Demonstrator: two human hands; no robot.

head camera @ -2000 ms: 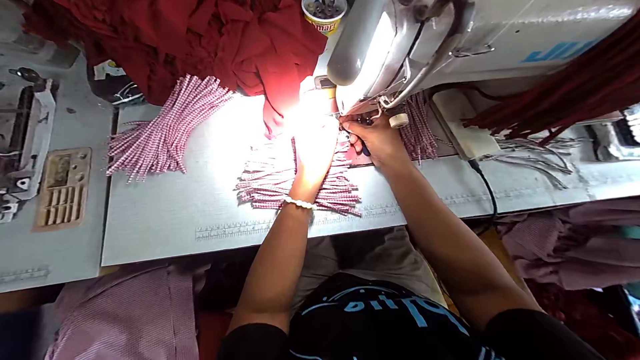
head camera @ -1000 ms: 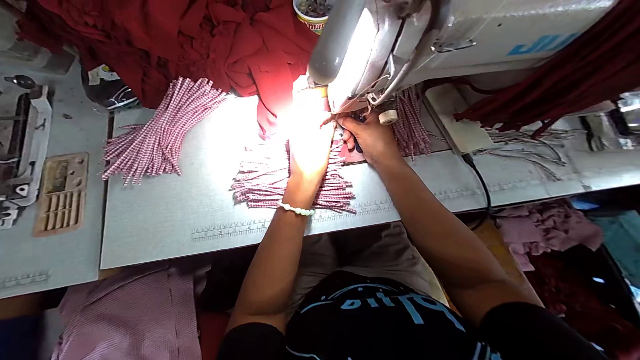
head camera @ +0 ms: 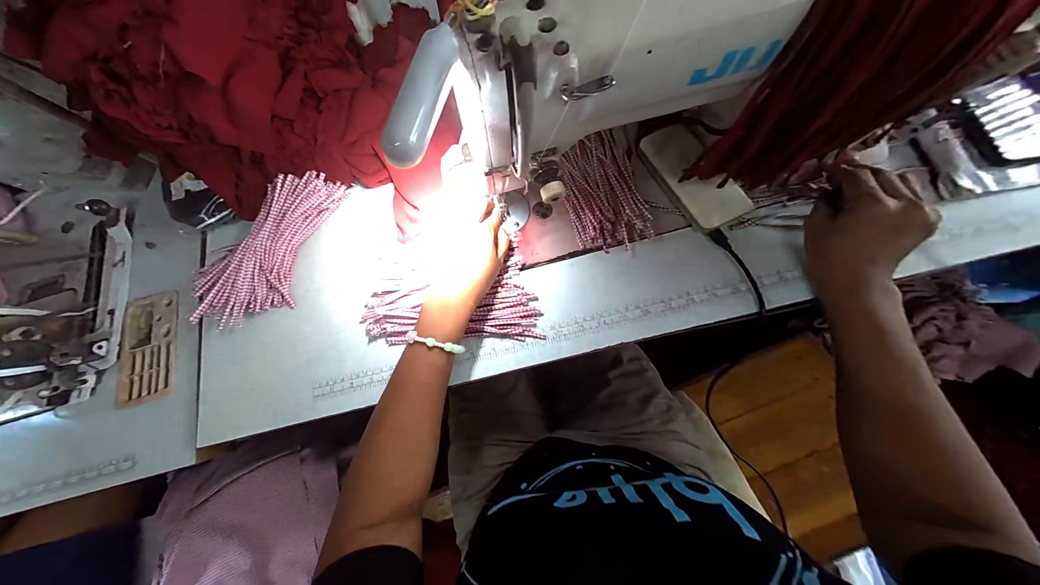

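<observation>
My left hand (head camera: 467,256), partly washed out by the lamp, reaches to the needle area of a white industrial sewing machine (head camera: 642,73); what its fingers touch is hard to see. Under and beside it lies a pile of red-and-white checked fabric strips (head camera: 504,313). Far to the right, my right hand (head camera: 873,215) has bent fingers at the small fabric pieces below hanging dark red strips (head camera: 788,97); whether it grips one is unclear. A second bundle of checked strips (head camera: 272,248) lies left of the lamp's glare, and a third bundle (head camera: 605,191) lies right of the needle.
Dark red fabric (head camera: 219,89) is heaped at the back left. A grey lamp (head camera: 421,97) hangs by the machine head. A pale box (head camera: 695,179) with a black cable sits right of the needle. Another machine (head camera: 61,325) stands at far left. A printed ruler runs along the table's front edge.
My right hand has moved from the needle area to the far right, by the hanging dark red strips. My left hand remains near the needle.
</observation>
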